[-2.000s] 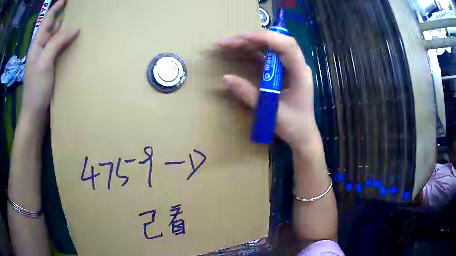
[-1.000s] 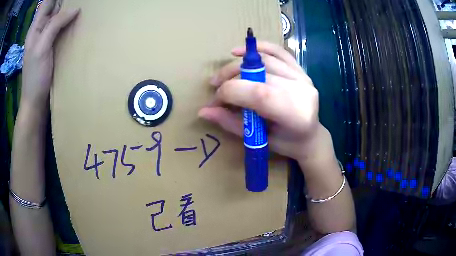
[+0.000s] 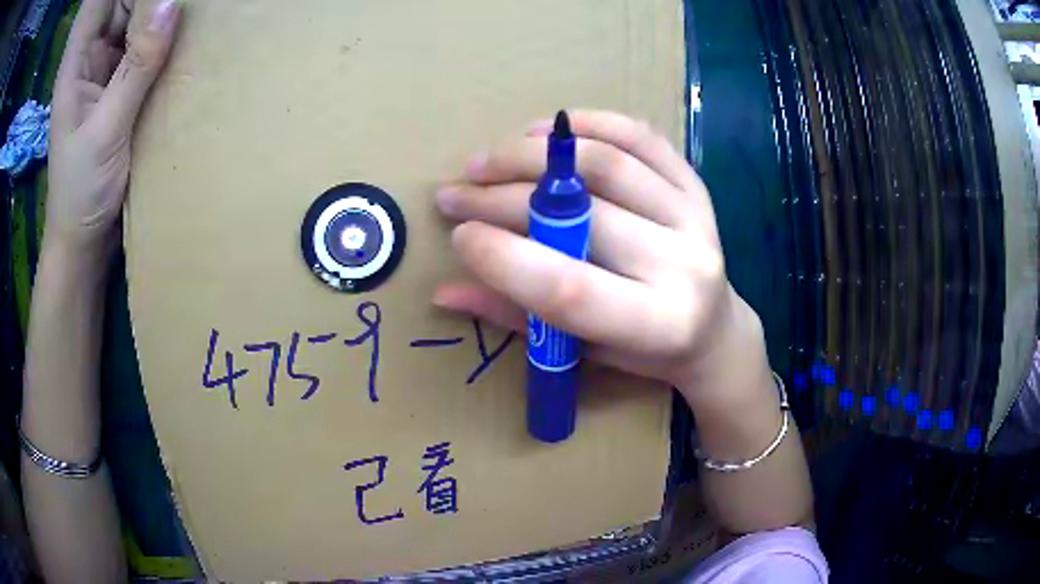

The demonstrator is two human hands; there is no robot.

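Observation:
A brown cardboard sheet (image 3: 251,491) with handwriting lies in front of me. A round part (image 3: 354,237) with a black rim and a silver-white ring lies flat on it, above the writing. My right hand (image 3: 616,251) holds the blue marker pen (image 3: 557,285) upright between its fingers, dark nib uncovered and pointing to the top of the picture. The hand is right of the disc, not touching it, and the pen covers part of the last written letter. My left hand (image 3: 103,126) grips the sheet's upper left edge, thumb on top; its fingertips are cut off or hidden.
A stack of filled trays (image 3: 890,205) with dark layered edges stands at the right, with blue marks (image 3: 895,397) at its lower corner. A crumpled wipe (image 3: 25,137) lies at the far left. A clear plastic tray edge (image 3: 593,542) shows under the sheet.
The disc has gone from above the writing's upper area to just over it. The sheet's right edge sits further right. My right hand has moved down and slightly left, pen still held.

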